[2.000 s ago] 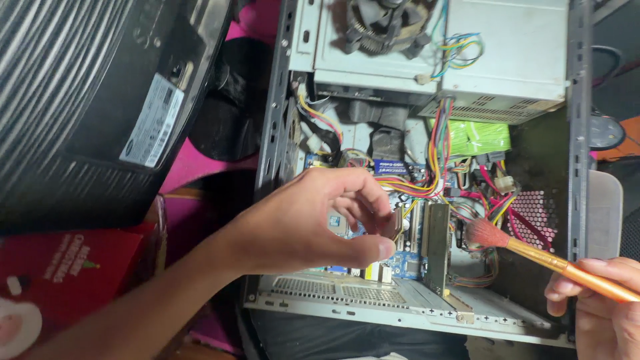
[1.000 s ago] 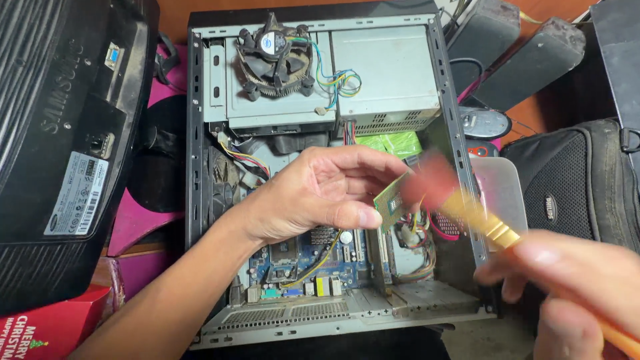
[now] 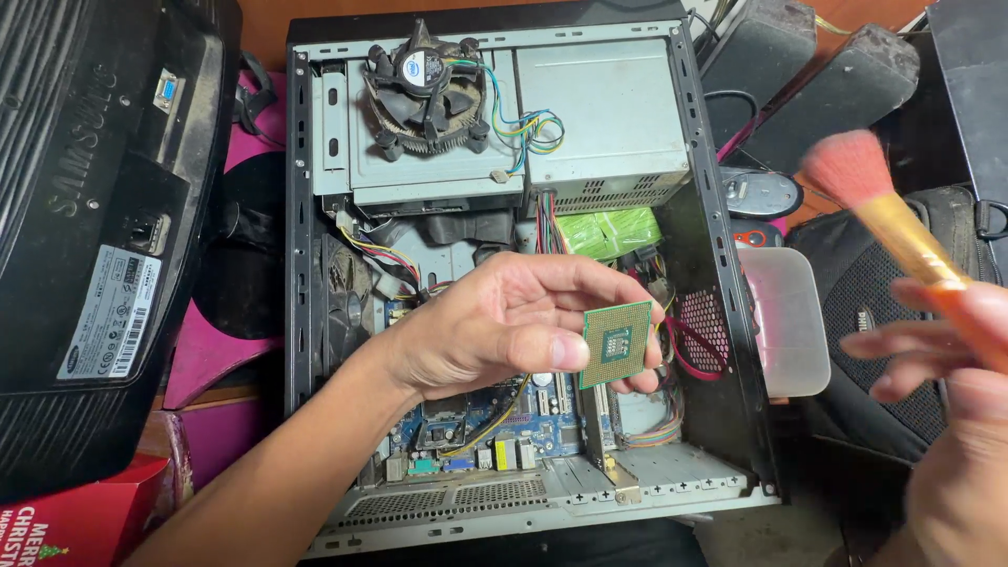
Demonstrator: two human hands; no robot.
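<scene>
My left hand (image 3: 512, 331) holds a square green CPU (image 3: 617, 345) by its edges, its side with gold contacts toward the camera, above an open computer case (image 3: 693, 236). At the right, my right hand (image 3: 945, 378) grips a makeup-type brush by its orange handle; the pinkish-red bristles of the brush (image 3: 850, 165) point up and left, apart from the CPU. Below my left hand lies the blue motherboard (image 3: 488, 417), partly hidden by the hand. A dusty CPU cooler with fan (image 3: 425, 98) rests on the drive bay, its wires coiled beside it on the power supply (image 3: 602, 110).
A Samsung monitor (image 3: 102, 197) stands at the left, above a red box (image 3: 87, 512). Right of the case are a clear plastic container (image 3: 787, 323), a computer mouse (image 3: 760, 193), dark speakers (image 3: 827, 94) and a black bag (image 3: 866, 315). Cable bundles (image 3: 386, 260) cross the case interior.
The CPU in my left hand has turned its contact side to the camera. The brush was near the CPU one second ago and has moved away to the upper right. The view has shifted.
</scene>
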